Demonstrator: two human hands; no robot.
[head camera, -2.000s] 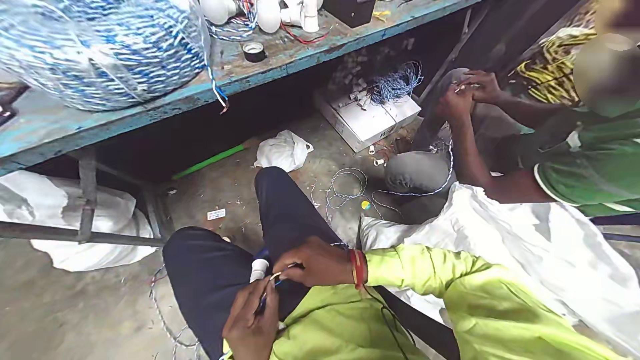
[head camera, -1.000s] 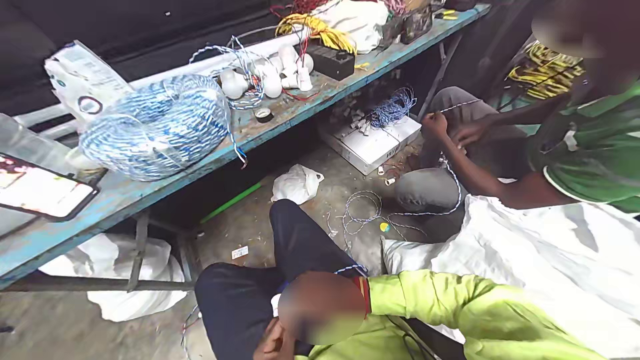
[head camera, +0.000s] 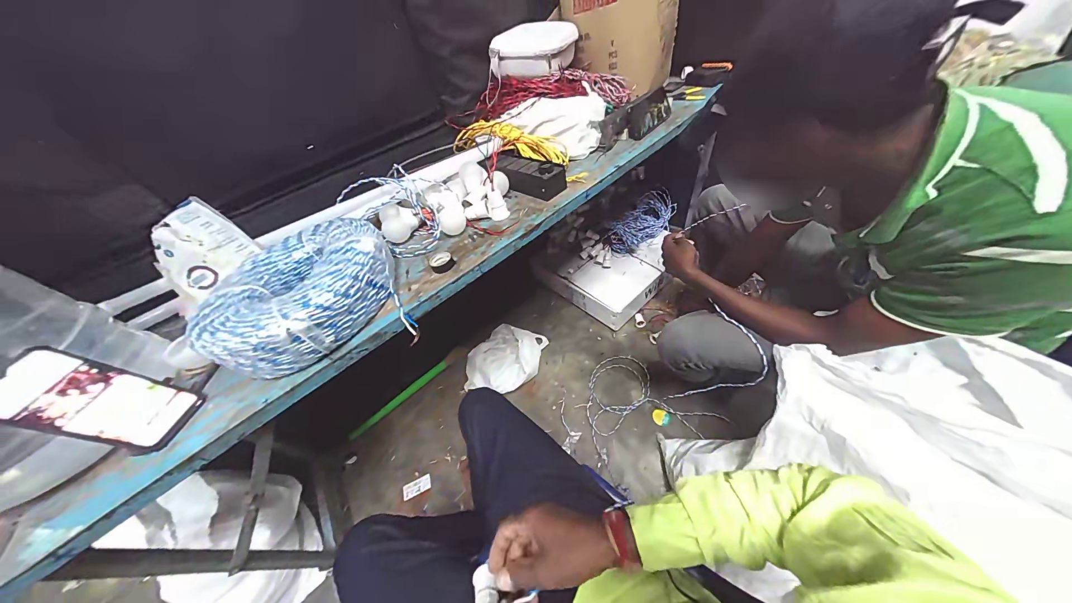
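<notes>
My right hand, with a red band at the wrist, is at the bottom centre over my lap, its fingers curled closed. The fingertips grip a small white plastic part, partly cut off by the bottom edge; its exact kind is unclear. A bit of thin wire shows under the fingers. My left hand is not in view. On the bench to the left are a large coil of blue-and-white twisted wire, several white bulbs with wires, and a small round cap.
The blue bench edge crosses the left side and bears a phone and a black box. A white carton, a white plastic bag and loose wire lie on the floor. A co-worker in green sits at right, handling twisted wire.
The view has shifted to show more of the bench. My left hand has gone out of view. The co-worker's hands, together two seconds ago, are now apart with twisted wire.
</notes>
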